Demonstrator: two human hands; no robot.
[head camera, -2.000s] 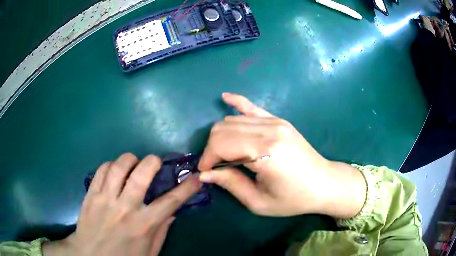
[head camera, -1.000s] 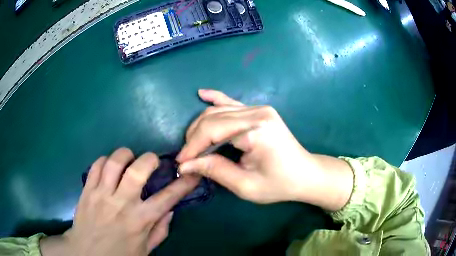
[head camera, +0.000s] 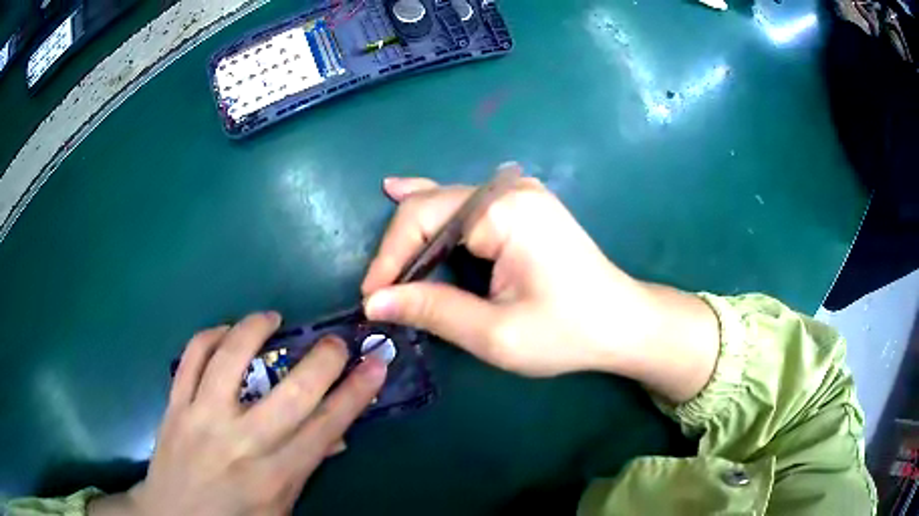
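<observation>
A dark phone front housing lies open side up on the green surface, low and left of centre. A round silver-white disc shows at its right end, and part of a white-silver sheet shows between my fingers. My left hand lies over the housing and holds it down, one fingertip at the disc. My right hand grips thin grey tweezers between thumb and fingers, above the housing's far edge. The tweezer tips are hidden by my fingertips.
A second housing with a white dotted sheet, blue strip and round discs lies beyond my hands. A curved speckled strip runs at upper left, with more dark handsets past it. A white pointed stick's end is at the top right. Dark cloth hangs at right.
My right hand has shifted slightly left and away, and the tweezers now stand steeper. My left fingers have shifted, uncovering the disc and part of the white-silver sheet.
</observation>
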